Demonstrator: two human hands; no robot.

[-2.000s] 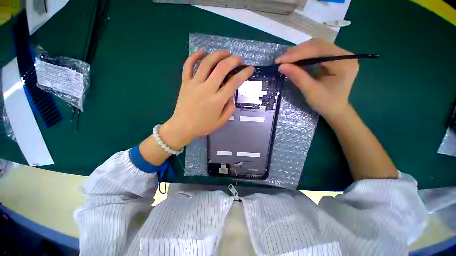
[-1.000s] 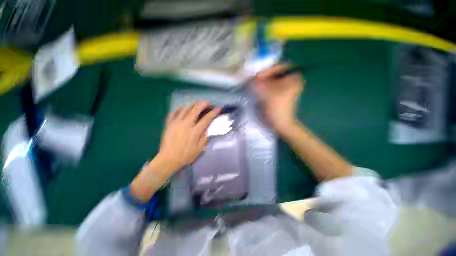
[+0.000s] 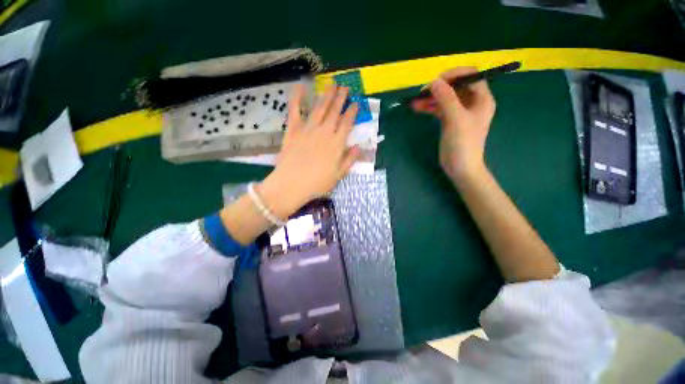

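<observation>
A phone mid-frame (image 3: 306, 285) lies on a bubble sheet (image 3: 368, 247), its white shield square at the top end, partly beneath my left wrist. My left hand (image 3: 315, 142) is spread flat over the right end of the pale parts tray (image 3: 180, 142) and the edge of a blue pad sheet (image 3: 359, 109); whether anything is under its fingers is hidden. Loose black dots (image 3: 233, 109) lie in the tray. My right hand (image 3: 464, 120) holds black tweezers (image 3: 488, 73), tip pointing left, in the air right of the blue sheet.
A thick black cable bundle (image 3: 225, 84) lies behind the tray. Another phone body (image 3: 610, 142) on bubble wrap is at the right. A crinkled labelled bag (image 3: 71, 261), a dark blue strip (image 3: 46, 289) and thin black cables (image 3: 115, 191) are at the left.
My left hand has moved off the phone, forward to the tray and blue sheet. My right hand has moved away from the phone's top edge with the tweezers. The view has shifted.
</observation>
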